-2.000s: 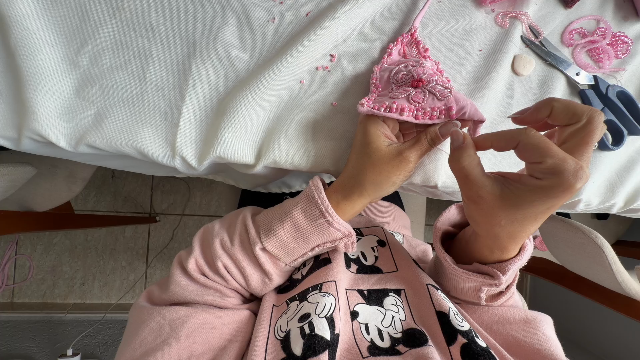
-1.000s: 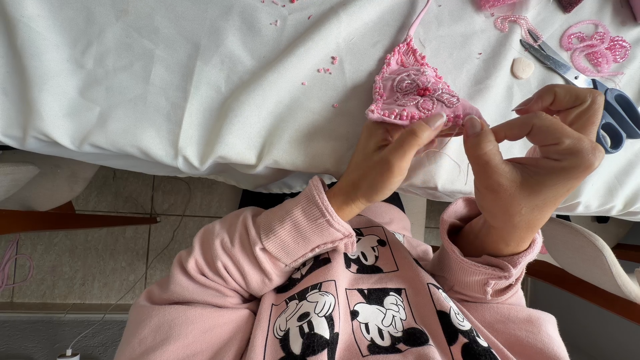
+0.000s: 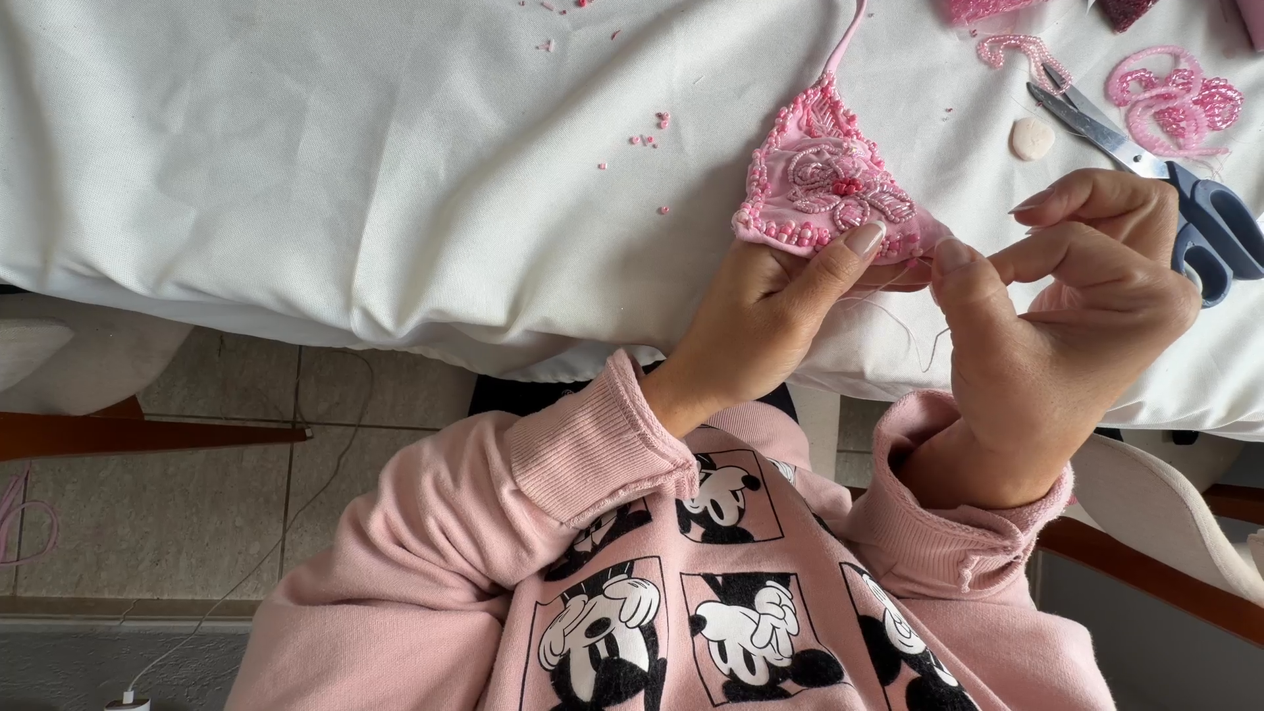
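Observation:
A pink triangular fabric cup (image 3: 834, 183) with a beaded edge and beaded motif lies over the fingers of my left hand (image 3: 765, 311), whose thumb presses on its lower edge. My right hand (image 3: 1062, 306) is at the cup's right corner, thumb and index finger pinched close to the fabric. Whether a needle is between those fingertips cannot be made out. Thin thread (image 3: 894, 316) hangs in loops below the cup, between my hands. A pink strap (image 3: 846, 39) runs up from the cup's top.
Scissors with dark blue handles (image 3: 1220, 222) lie right of my right hand, beside a pale round disc (image 3: 1032, 138). Beaded strands (image 3: 1175, 99) and bead packets (image 3: 987, 8) are at the upper right. Loose pink beads (image 3: 644, 141) dot the white cloth (image 3: 474, 148).
The cup has tilted in my left hand, and that thumb now lies further over its lower edge than two seconds ago. My right hand has stayed near the cup's right corner.

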